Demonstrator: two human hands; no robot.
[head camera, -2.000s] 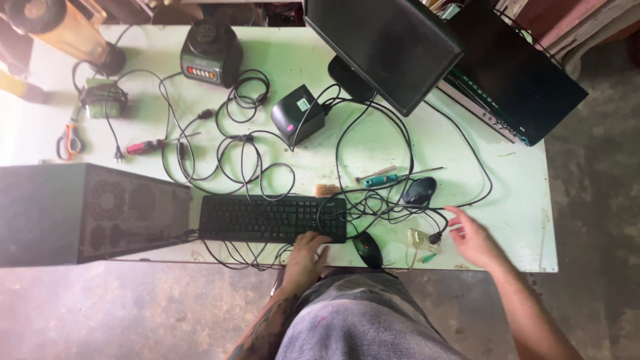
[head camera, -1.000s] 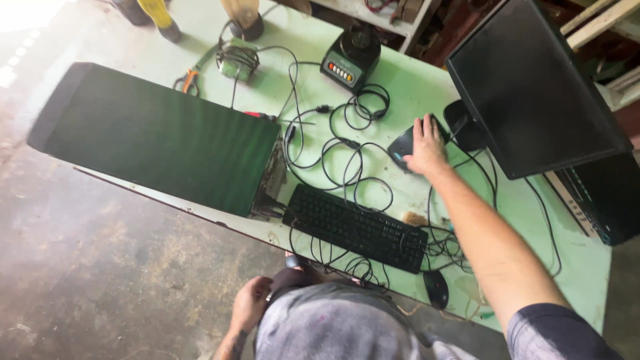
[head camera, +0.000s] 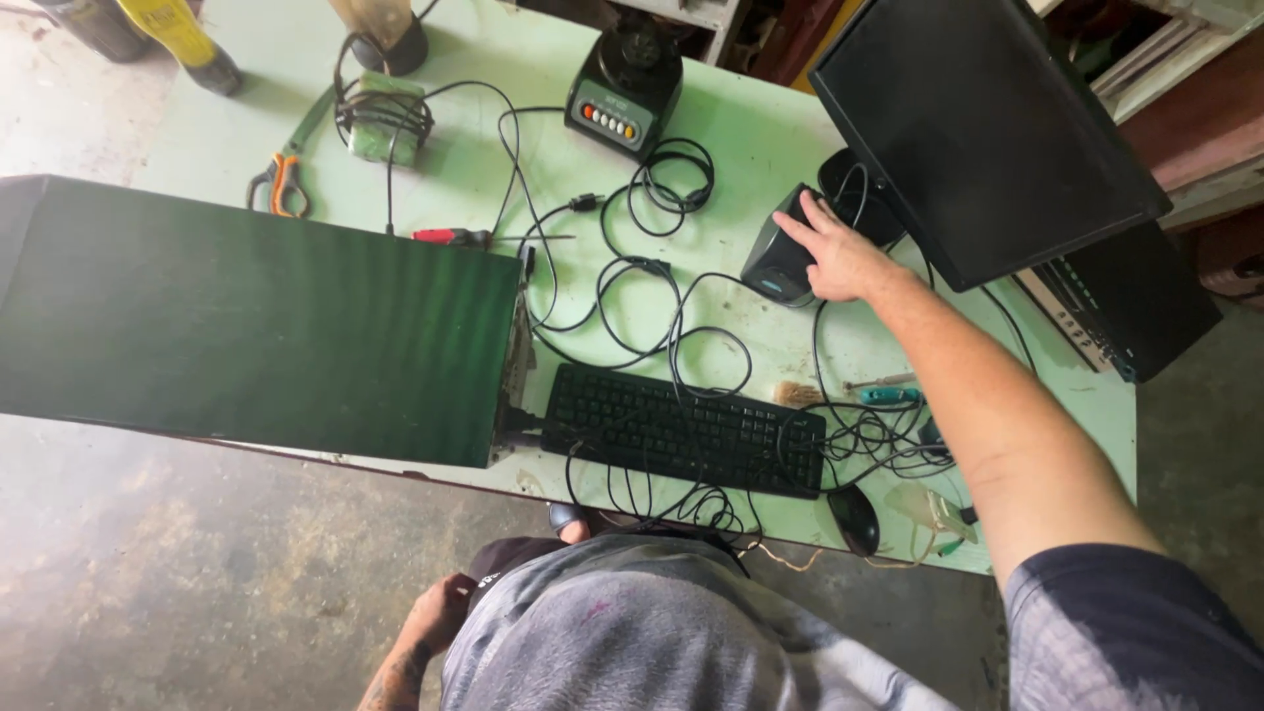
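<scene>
My right hand (head camera: 837, 249) rests with spread fingers on a small black box-shaped device (head camera: 778, 259), beside the foot of a black monitor (head camera: 987, 128). Whether it grips the device cannot be told. Down by my hip, off the table, is my left hand (head camera: 441, 610), its fingers partly hidden against my clothes. A black keyboard (head camera: 681, 427) lies near the front edge with cables across it, and a black mouse (head camera: 853, 519) sits to its right. Looped black cables (head camera: 642, 306) spread between the keyboard and a blender base (head camera: 624, 94).
A dark computer tower (head camera: 257, 316) lies at the left. Behind it are orange-handled scissors (head camera: 288, 186), a red screwdriver (head camera: 451, 237) and a green block wrapped in cable (head camera: 383, 118). A brush (head camera: 798, 394) and a teal-handled tool (head camera: 889, 396) lie under my right forearm's left side.
My right hand has gone from the cables at the table's right front to the black device. My left hand has left the keyboard and dropped beside my hip. The view has shifted and turned.
</scene>
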